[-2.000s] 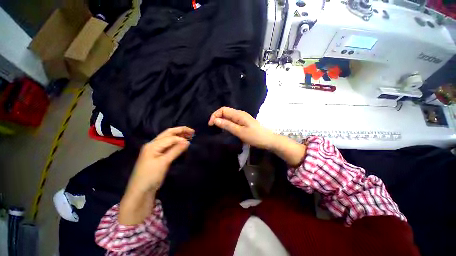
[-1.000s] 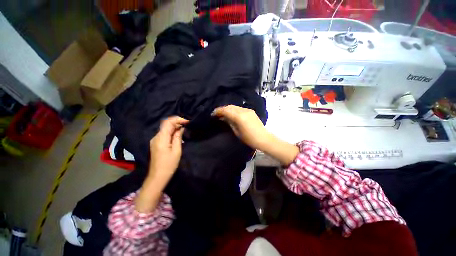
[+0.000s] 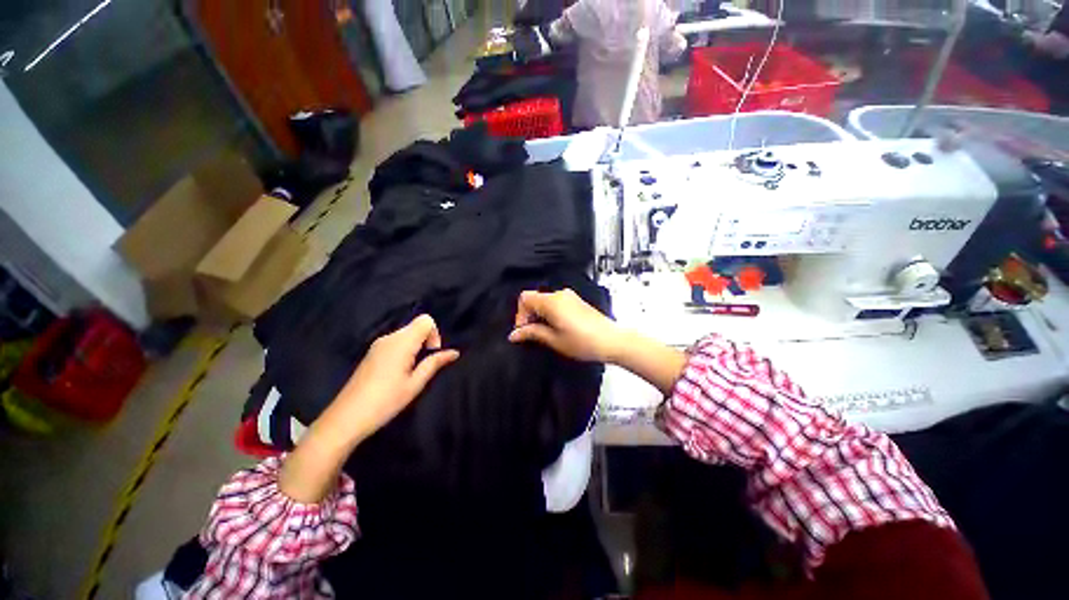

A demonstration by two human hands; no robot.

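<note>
The black garment (image 3: 469, 258) lies in a large soft heap left of the machine head and hangs down over the table's front edge. My left hand (image 3: 404, 373) is on its near part, thumb and fingertips close together on the cloth. My right hand (image 3: 563, 326) is a little to the right, fingertips also pinched at the cloth. The dark fabric between them looks drawn across. A white fabric part (image 3: 569, 474) shows at the garment's lower right edge. The white sewing machine (image 3: 867, 193) stands to the right, its needle area beside the heap.
A slim red tool (image 3: 722, 309) and orange pieces (image 3: 727, 279) lie under the machine arm. A small dark tray (image 3: 1000, 335) is at the right. A cardboard box (image 3: 240, 252) and a red basket (image 3: 82, 366) stand on the floor at left. A person (image 3: 618, 59) is behind.
The view has tilted up, showing more of the room behind. My hands have moved closer to the cloth and now pinch it; the white part at the lower right shows more.
</note>
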